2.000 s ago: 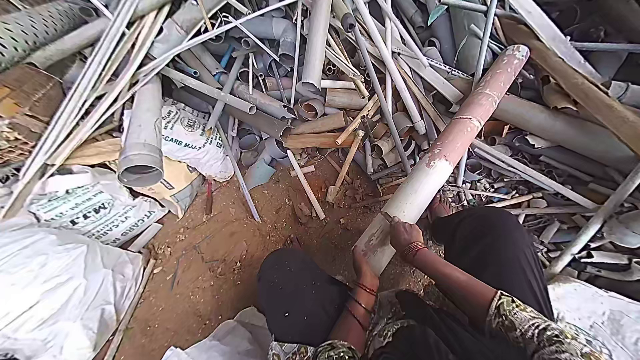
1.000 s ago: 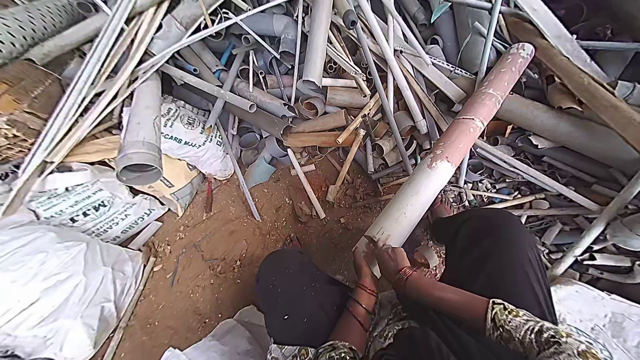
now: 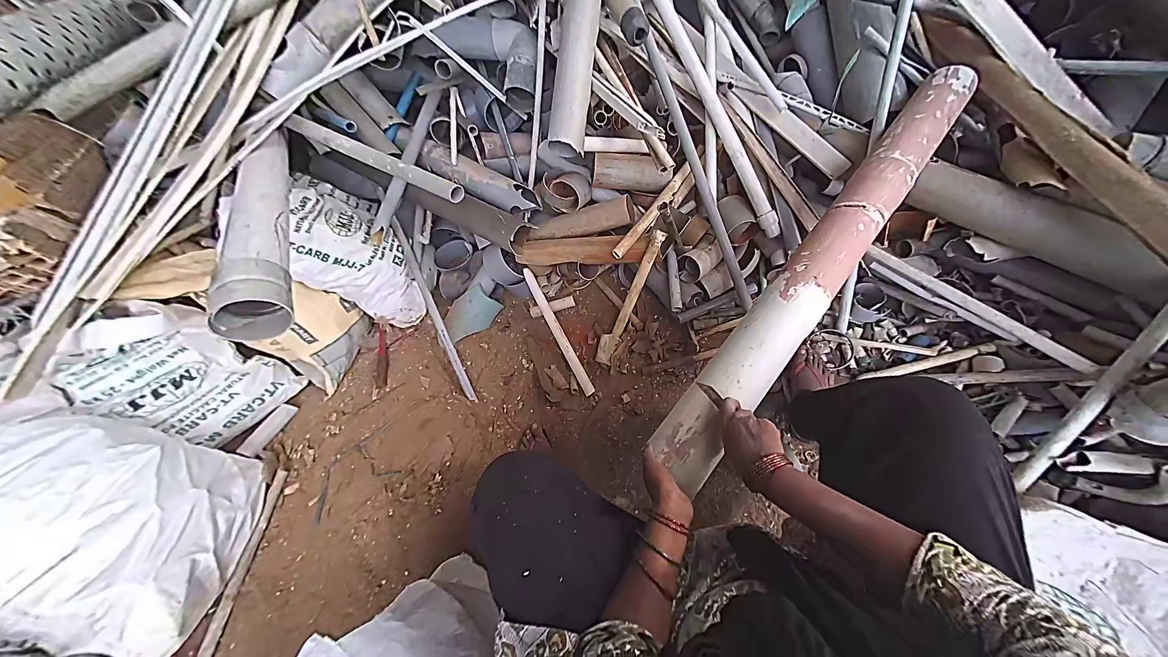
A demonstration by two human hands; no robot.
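A thick plastic pipe (image 3: pixel 771 333), whitish at its near part and coated in flaking pink paint toward the far end, slants up to the right from between my knees. Around its near end, on the left side, my left hand (image 3: pixel 666 484) grips it. My right hand (image 3: pixel 748 438) is closed on a small blade-like tool (image 3: pixel 710 394), whose dark tip lies against the whitish surface of the pipe. The tool's handle is hidden in my fist.
Beyond my knees lies a heap of scrap pipes (image 3: pixel 584 219) and strips. A wide grey pipe (image 3: pixel 254 265) rests on printed sacks at the left, near a white sack (image 3: pixel 109 529). A wooden-handled tool (image 3: pixel 630 306) stands on the brown soil (image 3: pixel 383 511).
My right hand has moved up along the pipe from its near end, where it was one second ago. My left hand keeps its place on the pipe.
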